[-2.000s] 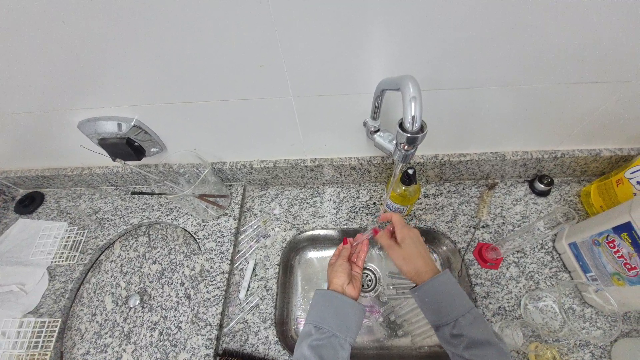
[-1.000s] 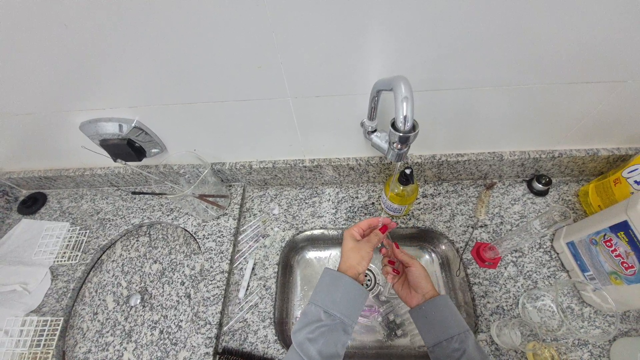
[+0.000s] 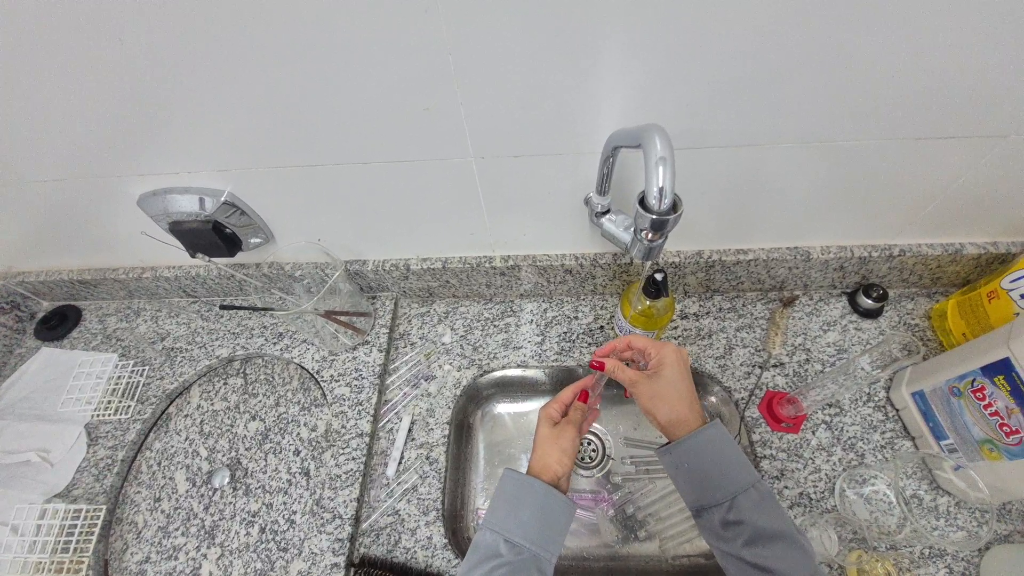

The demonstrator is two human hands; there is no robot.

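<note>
My left hand (image 3: 566,428) and my right hand (image 3: 654,382) are close together above the steel sink basin (image 3: 464,448), holding a small clear glass tube (image 3: 602,386) between them. The fingers partly hide the tube. Below, several glass test tubes (image 3: 676,512) lie in the sink beside the drain (image 3: 592,450), some with purple-tinted parts. The chrome faucet (image 3: 658,172) rises behind my hands, with a thin stream under its spout. A bottle of yellow liquid with a black top (image 3: 646,304) stands just behind the basin.
Glass tubes (image 3: 408,376) lie left of the sink. Farther left are a glass beaker (image 3: 328,296), white racks (image 3: 104,388) and paper (image 3: 36,432). On the right stand a red-based graduated cylinder (image 3: 848,372), a bottle brush (image 3: 776,328), a white jug (image 3: 920,400), a yellow container (image 3: 972,308) and glassware (image 3: 872,500).
My right hand has risen from low over the basin to the upper end of the tube. My left hand has moved down to its lower end.
</note>
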